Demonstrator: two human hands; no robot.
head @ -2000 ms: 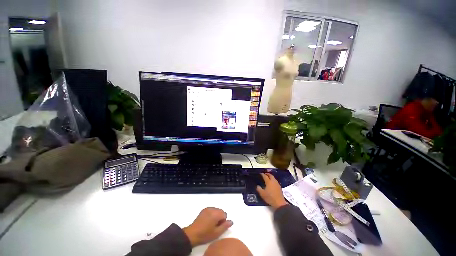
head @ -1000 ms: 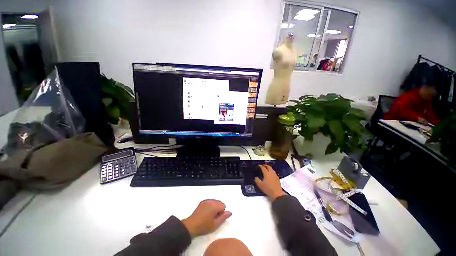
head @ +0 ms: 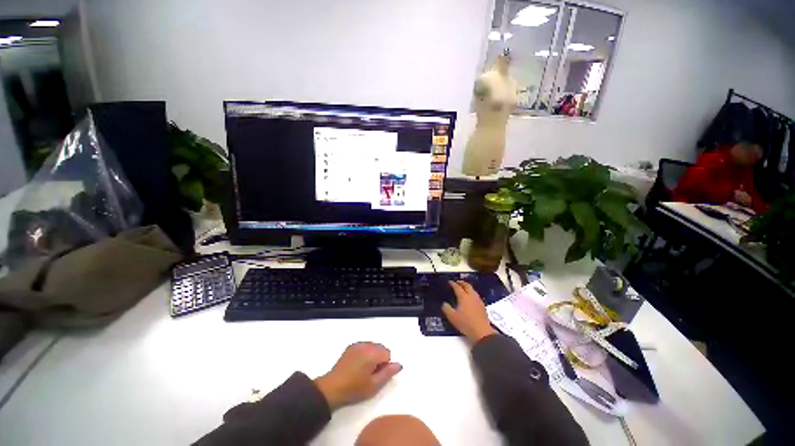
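Observation:
My right hand [head: 468,311] rests over a small black mouse [head: 452,300], mostly hidden under it, on the dark mouse pad [head: 433,324] right of the keyboard. My left hand [head: 359,373] lies on the white desk below the keyboard, fingers curled in, with nothing visible in it. The long black keyboard [head: 324,293] sits below the monitor [head: 272,174]. The screen is dark, with white windows over it, a small coloured picture and orange icons down the right side.
A calculator [head: 202,284], olive-brown cloth [head: 96,277] and clear plastic bag [head: 83,187] are at left. Papers [head: 523,324], a curled tape measure [head: 586,338] and a grey holder [head: 615,294] are at right. A green-lidded bottle [head: 491,235] stands by a plant [head: 571,209]. A person in red sits far right.
The view has shifted, so the monitor and desk things sit slightly higher in the picture. Both hands keep nearly the same places on the desk and mouse.

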